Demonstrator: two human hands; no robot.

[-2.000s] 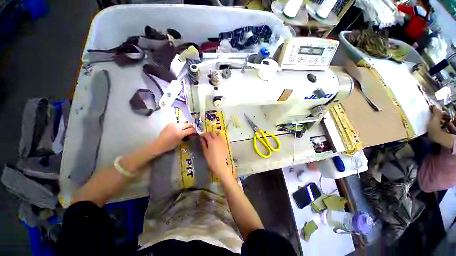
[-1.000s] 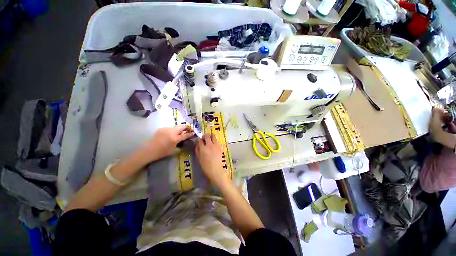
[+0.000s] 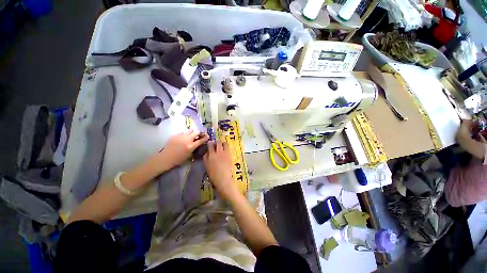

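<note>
My left hand (image 3: 180, 149) and my right hand (image 3: 218, 161) meet just in front of the needle area (image 3: 210, 130) of the white sewing machine (image 3: 277, 98). Their fingertips hold a grey-brown fabric piece (image 3: 195, 178) that hangs down to the table's front edge and my lap. The fabric end under the fingertips looks dark and folded; its exact edge is hidden. A narrow dark grey-brown strip (image 3: 153, 109) lies looped behind and left of the needle. Yellow tape with black letters (image 3: 235, 154) is stuck beside my right hand.
Yellow-handled scissors (image 3: 283, 153) lie right of my right hand. A long grey stack (image 3: 97, 136) lies at table left. A white bin (image 3: 123, 26) with fabric stands behind. Grey pieces (image 3: 34, 138) heap at far left. Another person's arm (image 3: 470, 139) shows at far right.
The fabric below my hands has shifted left and bunched, uncovering more tape at right. My right hand has moved slightly left, close against my left fingertips. The machine and scissors stay put.
</note>
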